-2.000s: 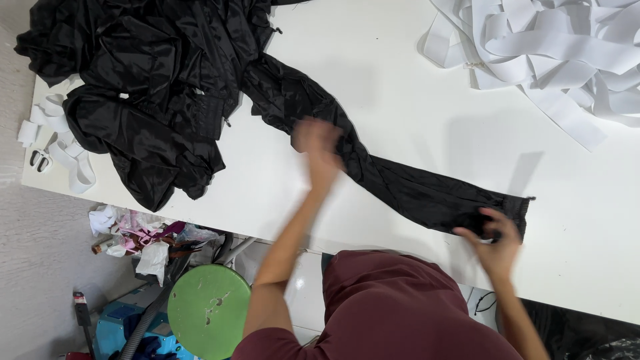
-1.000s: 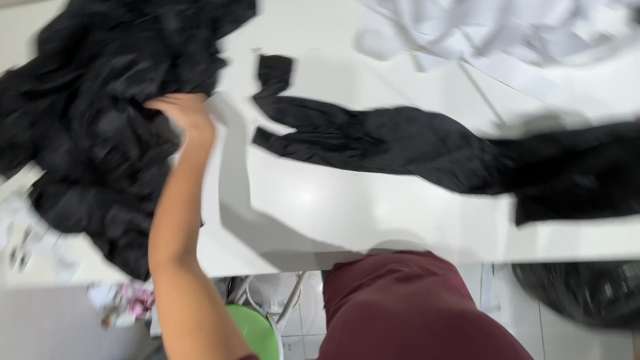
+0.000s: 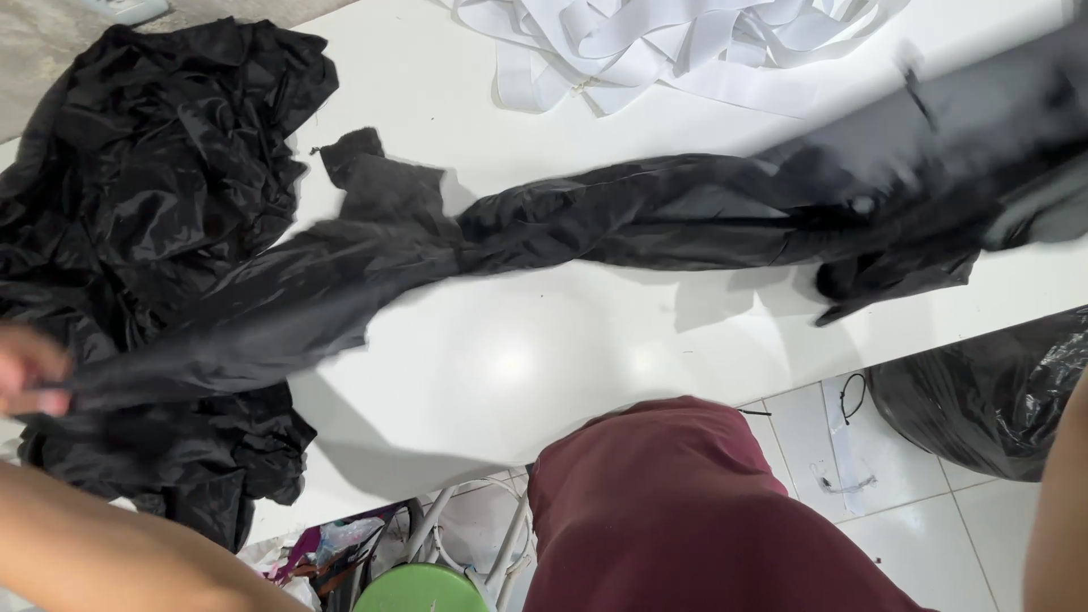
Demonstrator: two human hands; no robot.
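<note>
My left hand (image 3: pixel 34 374), blurred at the left edge, is closed on one end of a long strip of black fabric (image 3: pixel 289 297). That fabric stretches across the white table, over the edge of a heap of shiny black fabric (image 3: pixel 170 161). Further right it runs into more black fabric (image 3: pixel 680 212), which is blurred toward the upper right. A folded black end (image 3: pixel 361 166) points up from it near the heap. My right hand is outside the view; only part of the right arm shows at the right edge.
Loops of white elastic band (image 3: pixel 646 51) lie on the far side of the white table (image 3: pixel 510 365). Below its near edge are a green stool (image 3: pixel 421 591), a bundle of mixed scraps (image 3: pixel 340 540) and a black plastic bag (image 3: pixel 986 399) on the tiled floor.
My left hand was at the black heap a second ago; now it holds a fabric end further left. The long black fabric now reaches the heap, where a gap showed before. The view has shifted.
</note>
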